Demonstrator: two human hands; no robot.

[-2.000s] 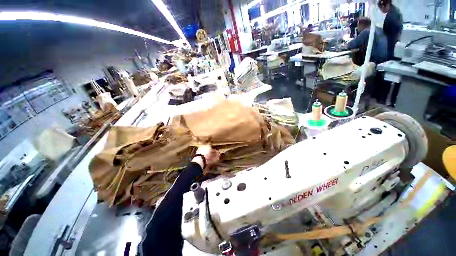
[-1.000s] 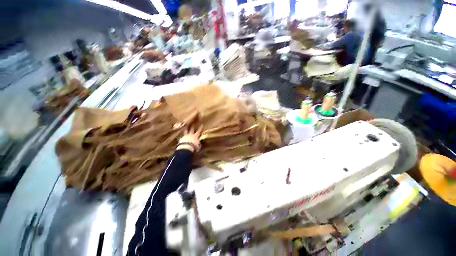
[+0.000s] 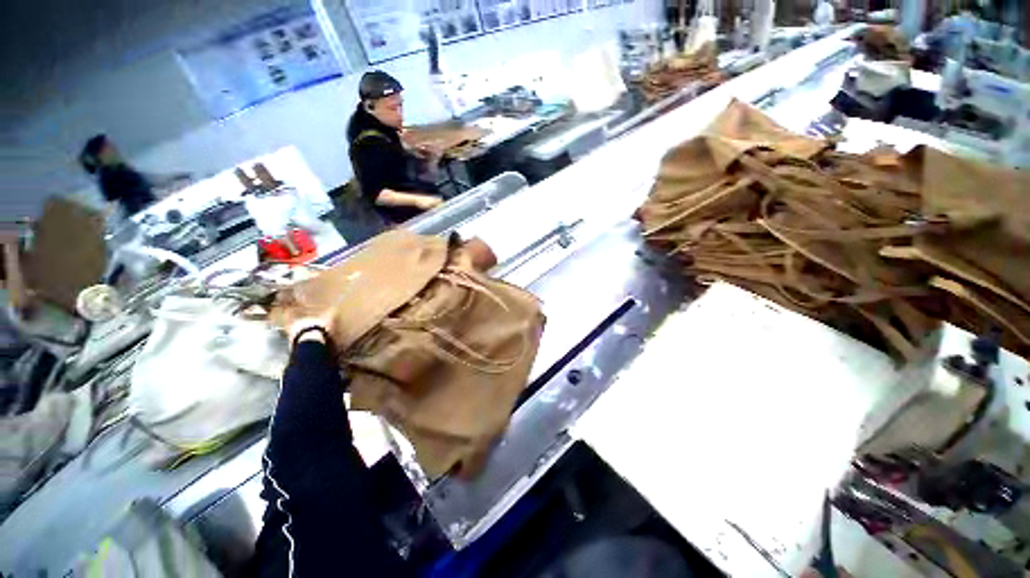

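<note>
My left hand (image 3: 308, 324), with a dark band at the wrist, holds the left edge of a tan-brown bag panel (image 3: 457, 367). The fingers are blurred and partly merge with the fabric. The panel hangs over a grey metal surface (image 3: 574, 378), with narrow brown straps loose across its upper part. My right hand is not in view. A large heap of brown pieces with tangled straps (image 3: 779, 215) lies at the right, apart from the held panel.
A white table (image 3: 734, 395) stands at front right, with part of the sewing machine (image 3: 971, 395) at the right edge. Pale fabric pieces (image 3: 203, 373) lie left of my hand. A long white bench (image 3: 633, 203) runs behind. A person (image 3: 390, 158) in dark clothes is beyond it.
The view has swung left. My left hand has moved from the brown heap to the left and now has a brown panel in it, apart from the heap.
</note>
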